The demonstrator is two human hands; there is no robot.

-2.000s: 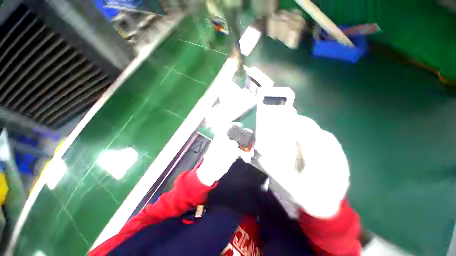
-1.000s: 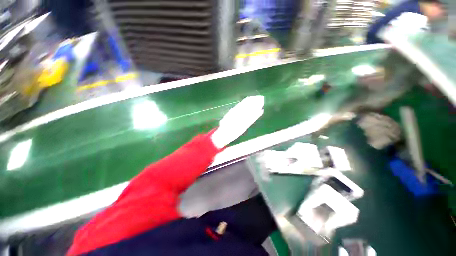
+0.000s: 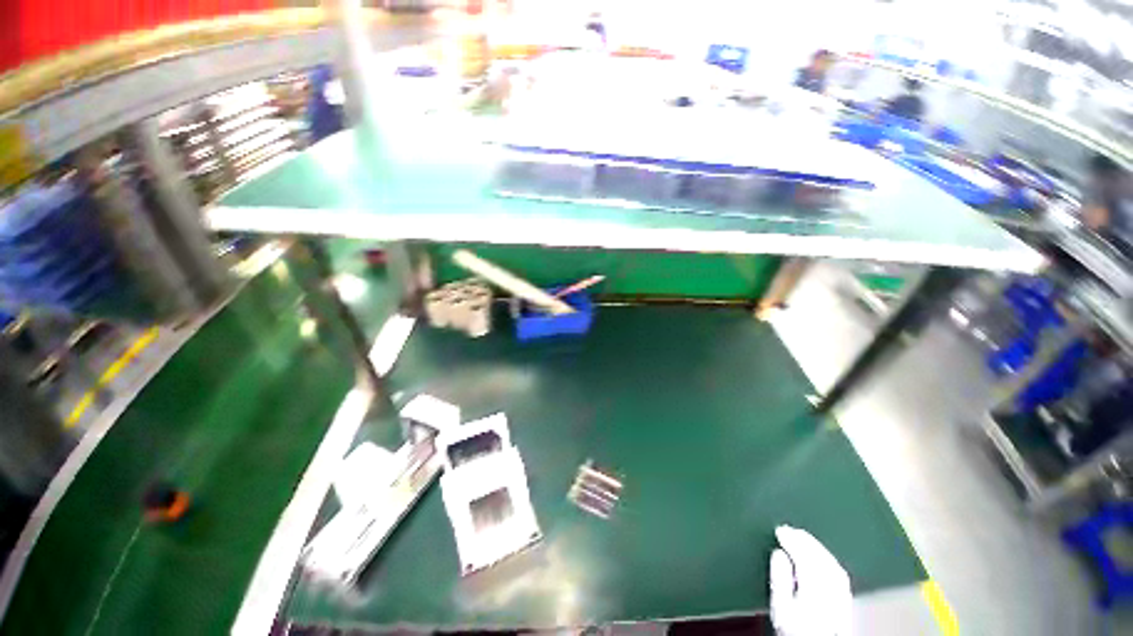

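A pale fixture block with two dark openings lies on the green bench, left of its middle. A narrower pale fixture lies angled to its left. A small striped metal part or unit lies on the bench to the right of the block, touched by nothing. My right hand, in a white glove, is at the lower right edge of the bench, cut off by the frame's bottom; its fingers are blurred and its grip cannot be told. My left hand is out of view.
A raised green shelf on posts spans the bench's back. Below it stand a blue bin with sticks and pale cylinders. A belt conveyor at left carries a blurred black-orange unit. Blurred people are far off.
The view has swung from the conveyor to the bench and shelf. My left hand, stretched over the conveyor one second ago, has left the picture. My right hand has come into view at lower right.
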